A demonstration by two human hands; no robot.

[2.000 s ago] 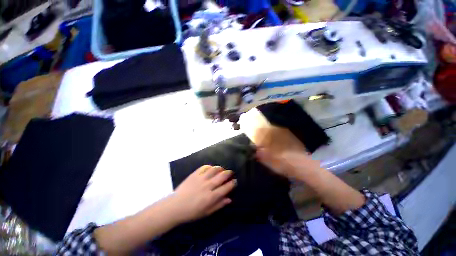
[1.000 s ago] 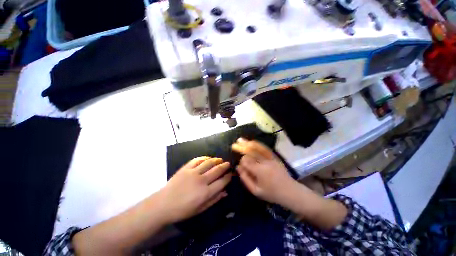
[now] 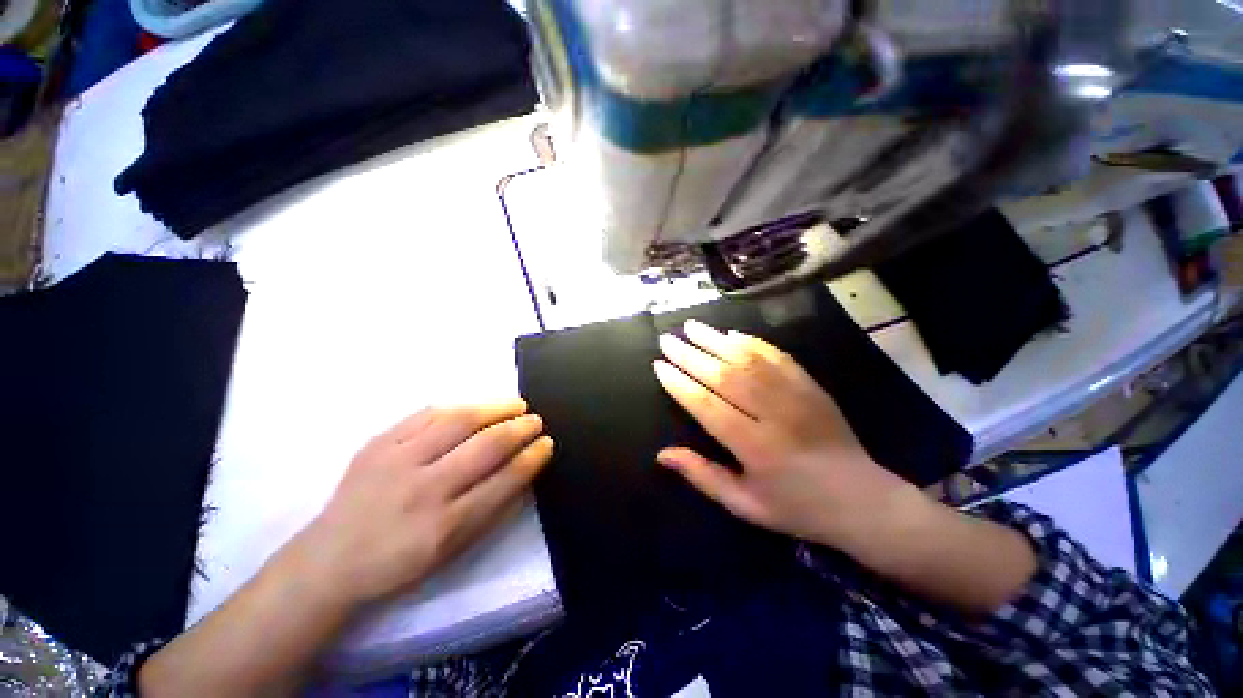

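Note:
A black fabric panel (image 3: 600,477) lies flat on the white machine table, its far edge at the sewing machine's needle area. My left hand (image 3: 430,498) lies flat on the table, its fingertips on the panel's left edge; its thumb is hidden. My right hand (image 3: 784,436) lies palm down on the panel, fingers a little spread, just in front of the needle area. The white sewing machine head (image 3: 763,123) looms large and blurred. Its shiny curved guard (image 3: 900,225) partly hides the presser foot and needle.
A folded black stack (image 3: 327,109) lies at the back left, beside a light blue basket (image 3: 184,14). A larger black cut panel (image 3: 102,436) lies at the left. A small frayed black piece (image 3: 981,293) lies right of the needle area, under the machine arm. The table's front edge (image 3: 464,627) shows below my left hand.
The view has moved closer to the machine head. The panel lies flatter, by the needle area. My right hand has opened from its bunched hold and spread on the cloth; my left hand has moved to the panel's left edge.

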